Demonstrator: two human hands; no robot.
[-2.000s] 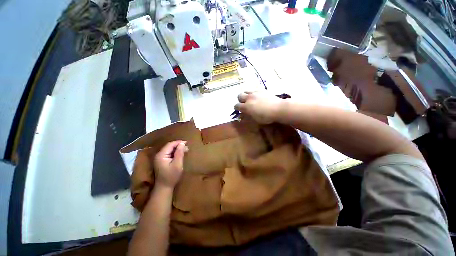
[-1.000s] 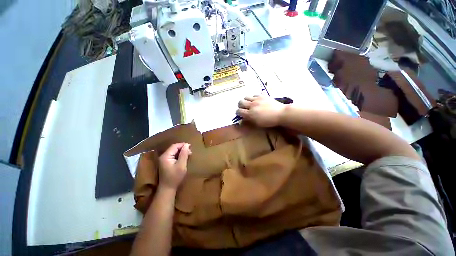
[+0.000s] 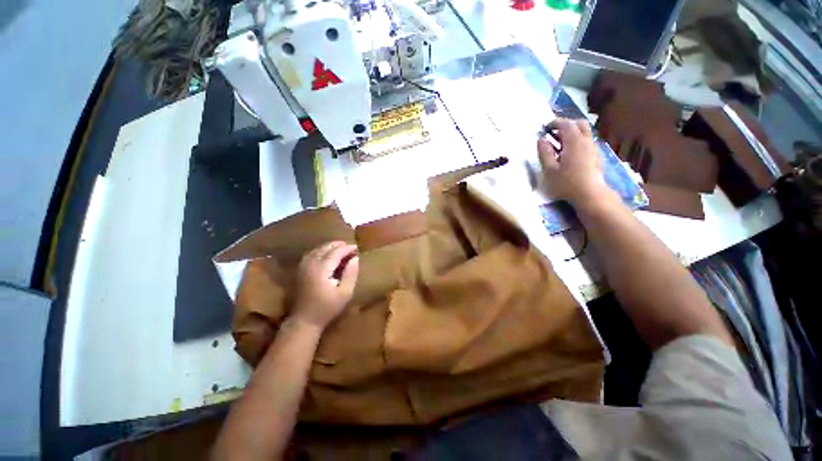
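A large tan-brown garment panel [image 3: 469,315] lies over the table's front edge and the lap, its right top corner stretched towards the machine. A reddish-brown patch [image 3: 391,230] lies flat at its top edge. My left hand [image 3: 328,281] rests on the panel left of the patch, fingers curled; whether it pinches anything is hidden. My right hand [image 3: 571,162] is off the panel, over the bluish plate at the right, fingers bent. A small dark thing shows at its fingertips, too blurred to tell if it is held.
The white sewing machine head [image 3: 315,76] stands behind the panel, with a yellow clamp frame [image 3: 395,131] beside it. A dark cord [image 3: 455,122] runs near it. A black board [image 3: 221,234] lies left. Reddish-brown cut pieces [image 3: 662,149] and a control panel [image 3: 629,31] are at the right.
My right hand has moved right, away from the panel's top edge to the bluish plate. The panel's right top corner is now uncovered. My left hand has shifted slightly right on the cloth.
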